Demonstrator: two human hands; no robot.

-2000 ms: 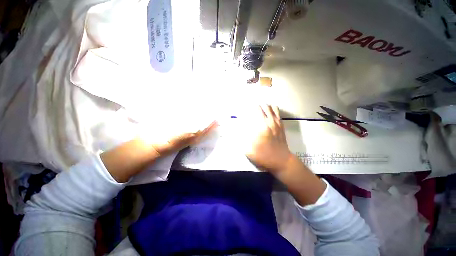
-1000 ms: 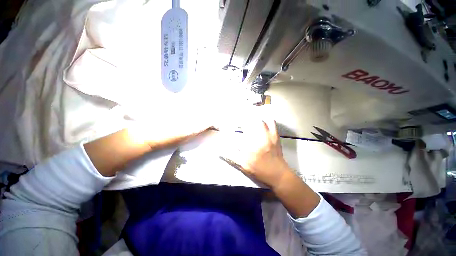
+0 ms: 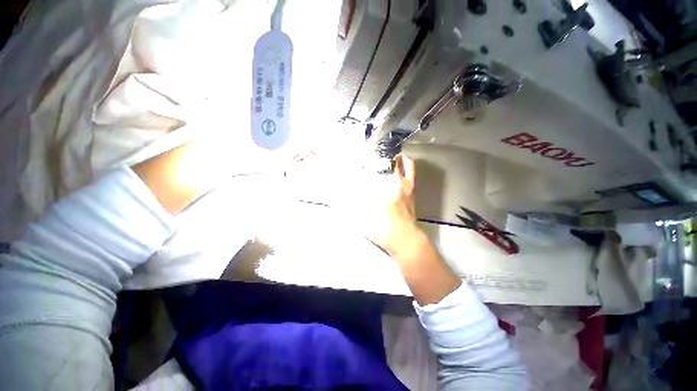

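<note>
Pale cloth (image 3: 195, 237) lies on the machine table left of and below the needle area, mostly washed out by the lamp. My right hand (image 3: 399, 202) rests near the presser foot (image 3: 388, 156), its fingers pointing up beside it; glare hides what lies under its fingertips. My left forearm reaches over the cloth, and my left hand (image 3: 229, 164) is lost in the glare, so its fingers cannot be made out. The sewing machine (image 3: 489, 99) with red lettering stands above and to the right.
A flat oval lamp (image 3: 272, 92) hangs left of the needle. Red-handled snips (image 3: 489, 231) lie right of my right hand, near a white label (image 3: 531, 226). Wrinkled cloth (image 3: 69, 114) is heaped at left. Pale pieces (image 3: 546, 344) sit below the table at right.
The view has shifted and tilted. My right hand has moved up to beside the presser foot. My left arm has moved forward and up, deeper into the glare.
</note>
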